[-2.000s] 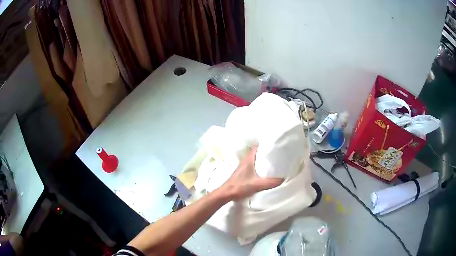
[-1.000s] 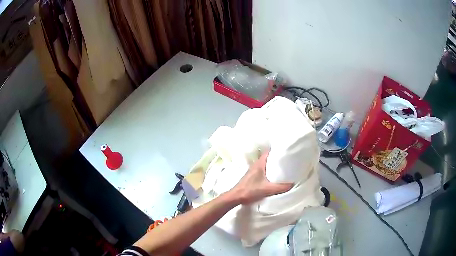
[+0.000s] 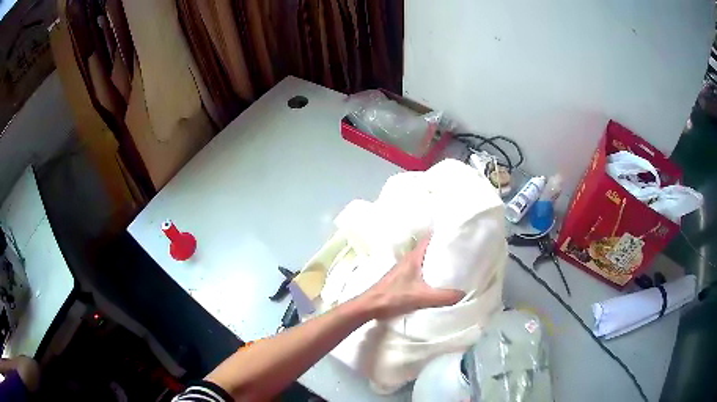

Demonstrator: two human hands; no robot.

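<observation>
An off-white garment (image 3: 464,235) lies bunched in a large soft heap on the pale table (image 3: 236,188). My left hand (image 3: 413,283) reaches in from the lower left and grips the heap's front folds; its thumb points right and some fingers are hidden in the cloth. A small beige and grey piece (image 3: 308,289) sticks out at the heap's left edge. Beside it lie a small dark tool (image 3: 283,284) and a partly hidden dark object (image 3: 290,316). My right hand is not in view.
A red dispenser (image 3: 182,243) stands left. Behind lie a red open box (image 3: 385,149) and cables. To the right are a white bottle (image 3: 525,199), pliers-like tool (image 3: 550,255), red bag (image 3: 617,212) and rolled white paper (image 3: 643,306). A clear plastic-covered object (image 3: 512,361) is in front.
The view has shifted slightly. My left hand stays on the heap. The plastic-covered object shows further up and right, and the black curved piece at the heap's right edge is no longer visible.
</observation>
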